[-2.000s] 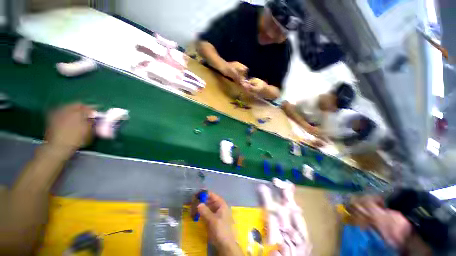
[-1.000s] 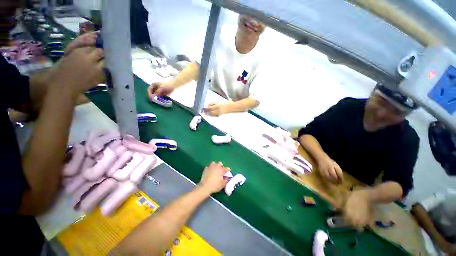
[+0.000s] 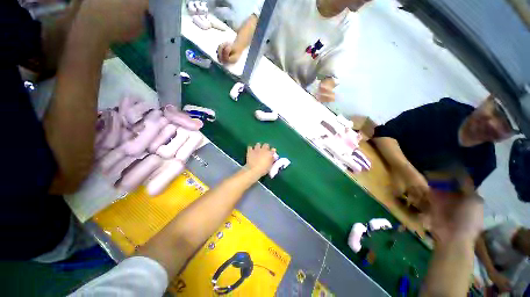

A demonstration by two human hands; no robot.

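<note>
My left hand point(image 3: 260, 160) reaches over the green conveyor belt, palm down. Its fingertips are at a pale curved housing shell point(image 3: 279, 167); whether they grip it or another part under them cannot be told. My right hand point(image 3: 456, 217) is raised at the right, blurred, its fingers closed around a blue battery cell point(image 3: 444, 185). Another pale shell point(image 3: 266, 116) lies farther back on the belt. Two more shells point(image 3: 357, 236) lie on the belt at the lower right, near dark and blue parts.
A pile of pink shells point(image 3: 139, 145) lies at the left on a white sheet. Grey-and-yellow printed sheets point(image 3: 224, 255) cover the bench. A grey post point(image 3: 168, 58) stands by the pile. A worker's arm point(image 3: 75, 110) is close at left. Two workers sit across the belt point(image 3: 314, 197).
The view has swung from the right part of the bench to the left. My left hand stays at the shell on the belt. My right hand, absent one second ago, shows again at the right.
</note>
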